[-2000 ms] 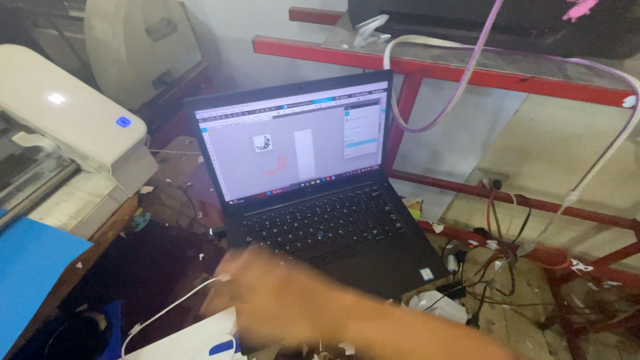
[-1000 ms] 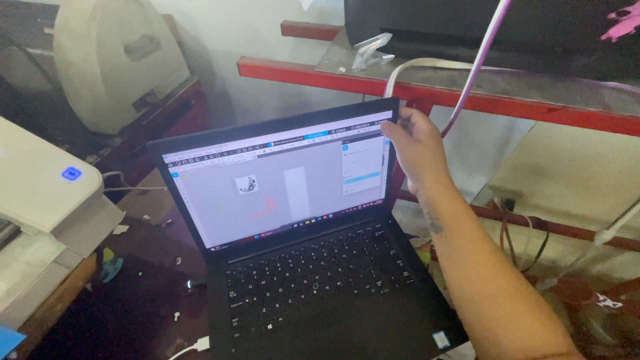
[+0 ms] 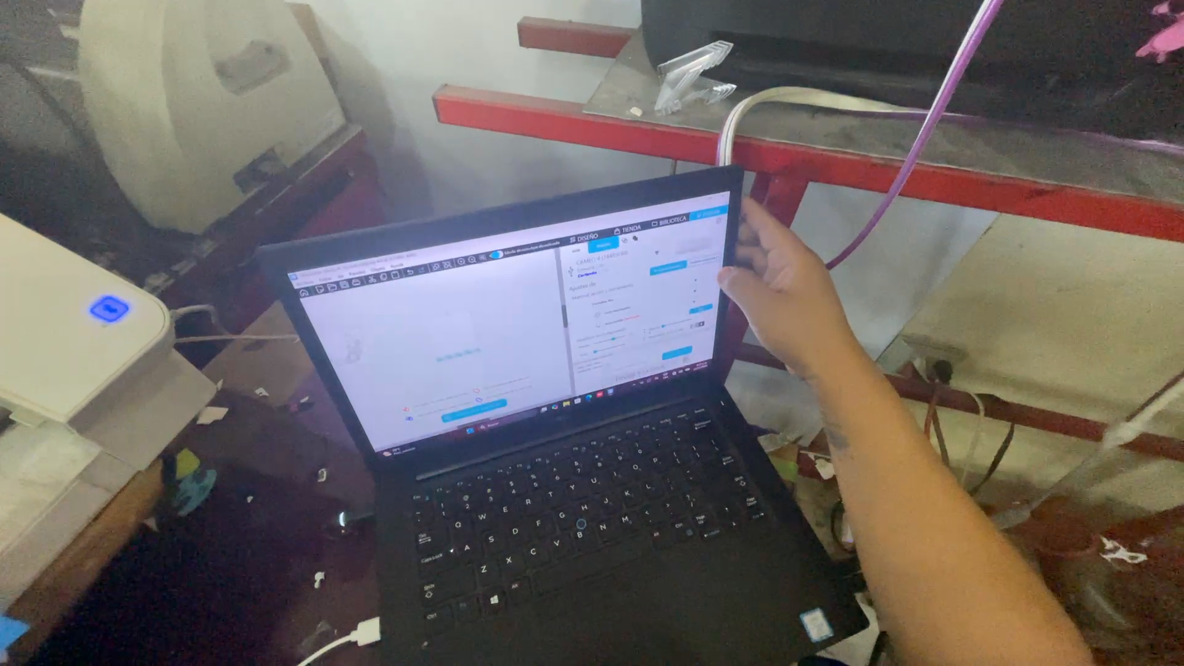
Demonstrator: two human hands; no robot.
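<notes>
A black laptop (image 3: 592,573) stands unfolded on a dark surface, its lit screen (image 3: 435,333) showing a design program with a panel on the right side. At the upper right edge of that screen is my right hand (image 3: 786,287), thumb on the front of the bezel and fingers behind it. Nothing is on the keyboard. A white cable plug (image 3: 367,632) sits at the laptop's left side. My left hand is out of the picture.
At the left is a white machine (image 3: 74,324) with a lit blue button. A beige machine housing (image 3: 203,102) is behind it. Red metal bars (image 3: 555,116) run behind the laptop, with clear plastic pieces (image 3: 689,79) and a ribbon cable above. Scraps litter the dark surface.
My right hand, blurred below the keyboard two seconds ago, moved up to the screen's right edge and stays there. The program on the screen has switched to a different page. The view has moved nearer.
</notes>
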